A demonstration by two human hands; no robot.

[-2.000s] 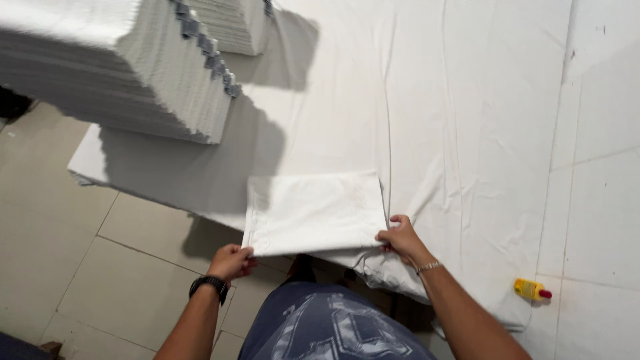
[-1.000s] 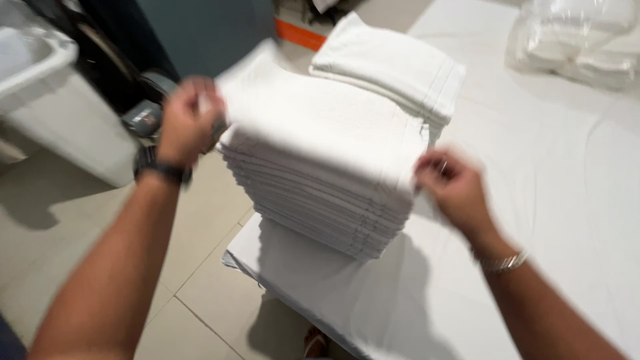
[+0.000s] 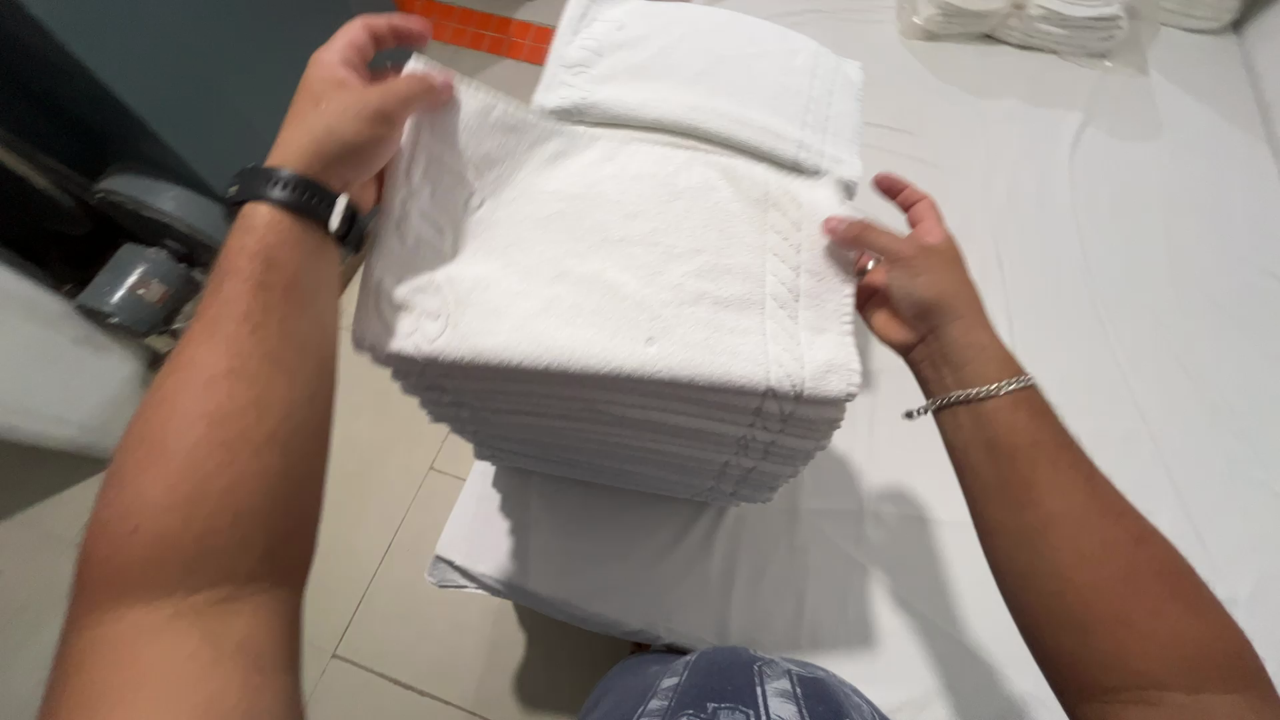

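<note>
A tall stack of folded white towels (image 3: pixel 610 270) stands near the corner of a table covered in white cloth. At the back left corner of its top towel is my left hand (image 3: pixel 350 110), thumb and fingers apart around the corner; whether it still grips the fabric is unclear. My right hand (image 3: pixel 915 270) is beside the right edge, thumb and index finger spread, nothing seen between them. Behind this stack lies a second stack of white towels (image 3: pixel 710 85), touching or nearly touching it. The lower part of the second stack is hidden.
The white cloth on the table (image 3: pixel 1010 180) extends right. Plastic-wrapped white bundles (image 3: pixel 1060 20) lie at the far right. To the left are a grey motor-like device (image 3: pixel 140 290), a pale bin-like container (image 3: pixel 60 360) and the tiled floor (image 3: pixel 400 600).
The folded white cloth was between both hands at the table's edge; then both hands held it over the stack. Now it lies on top and the right hand has let go. The view has swung left.
</note>
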